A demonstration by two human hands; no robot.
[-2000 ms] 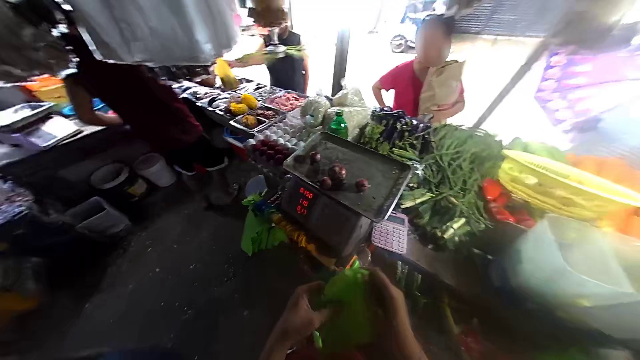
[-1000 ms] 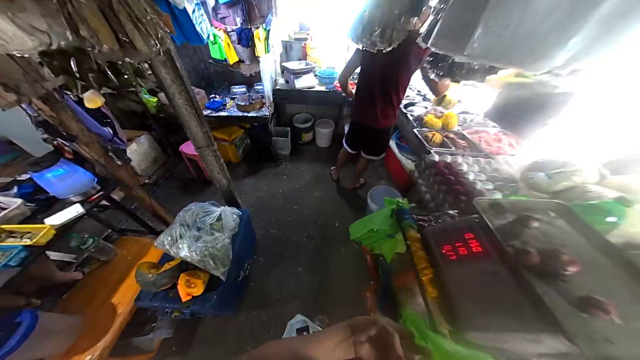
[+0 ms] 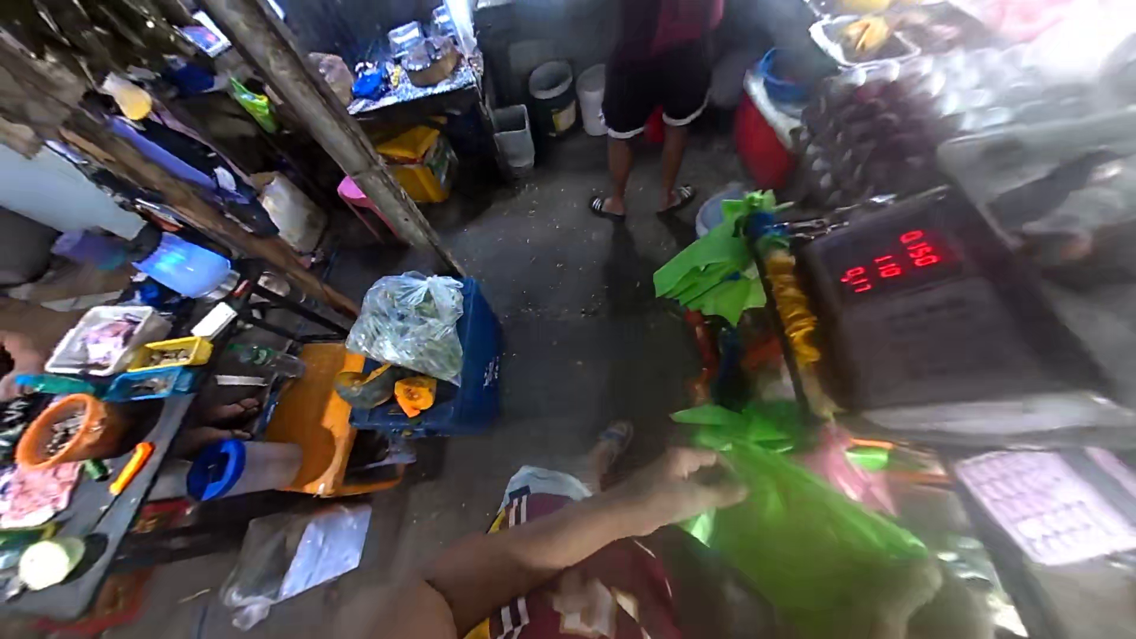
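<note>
A green plastic bag (image 3: 799, 524) hangs between my hands, blurred by motion. My left hand (image 3: 697, 488) is at the bag's upper left edge, its fingers gripping the plastic. At the lower right, my right hand (image 3: 914, 586) is mostly blurred against the bag, and its fingers cannot be made out. Above the bag stands a digital scale (image 3: 941, 302) with lit red digits. Its metal tray (image 3: 1047, 151) shows only in part at the right. A bunch of green plastic bags (image 3: 714, 271) hangs to the left of the scale. A pink calculator (image 3: 1047, 506) lies below the scale.
A blue crate (image 3: 479, 364) holds a bagged bundle of vegetables and cut squash (image 3: 414, 395). A wooden post (image 3: 346, 133) slants behind it. A person (image 3: 661, 80) stands ahead near buckets (image 3: 552, 96). On the left, a table (image 3: 133, 497) bears small baskets, coins and an orange-handled knife.
The view has swung far to the left and down from the produce stall. Both hands were at the green bag two seconds ago; the bag now appears more spread out.
</note>
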